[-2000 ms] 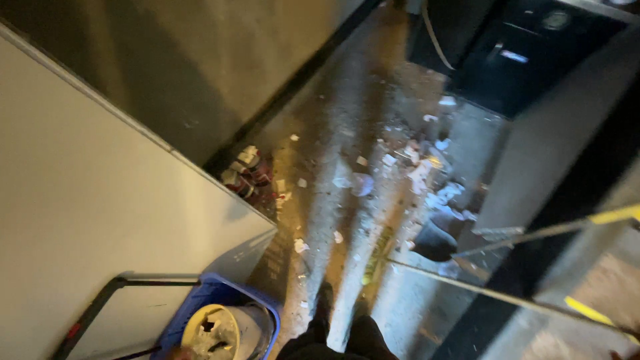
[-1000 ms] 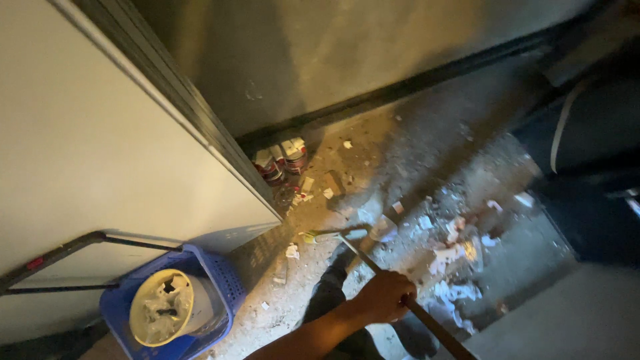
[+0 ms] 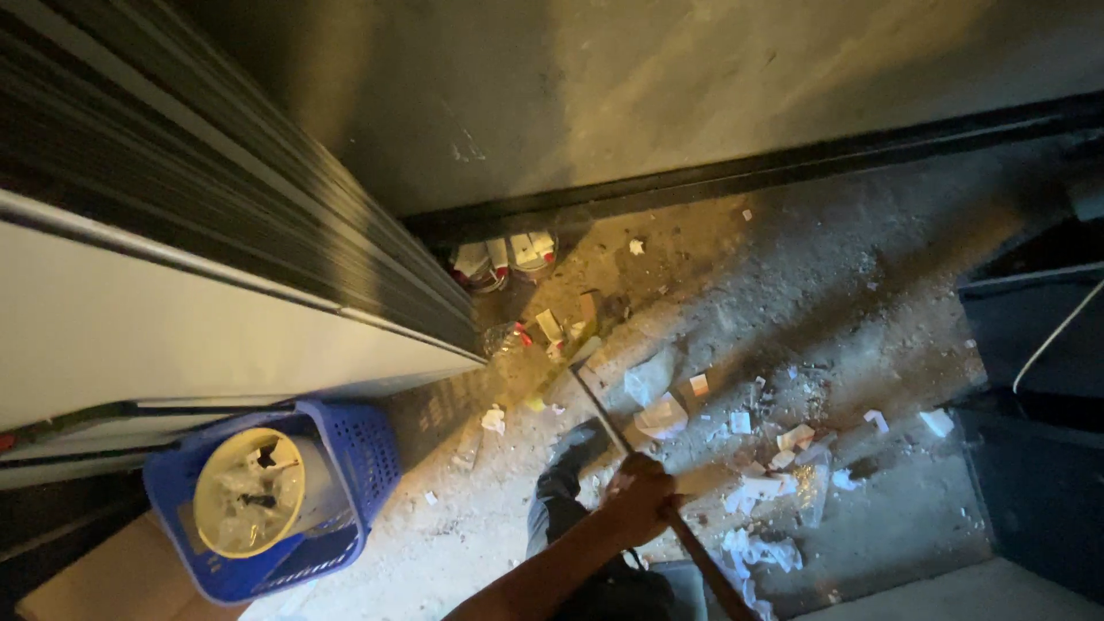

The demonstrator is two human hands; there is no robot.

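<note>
My left hand (image 3: 638, 492) is closed around the long handle of a broom (image 3: 604, 414). The handle slopes from the lower right up to a blurred yellowish head near the panel's corner. My right hand is out of sight. Beside the broom head lie small boxes (image 3: 548, 326), red bits and clear plastic. Scraps of paper and film (image 3: 763, 487) are scattered over the dusty floor to the right, with a crumpled plastic bag (image 3: 649, 377) nearer the handle.
At the left, a blue plastic basket (image 3: 379, 457) holds a yellow-rimmed bucket (image 3: 302, 492) of rubbish. A pale panel (image 3: 216, 319) and a wall (image 3: 690, 86) bound the floor. Red-and-white containers (image 3: 490, 263) sit in their corner. Dark bins (image 3: 1035, 466) stand right.
The view has turned strongly. My left hand, not seen two seconds ago, came into view on the handle. The broom head is now among the litter near the panel's corner.
</note>
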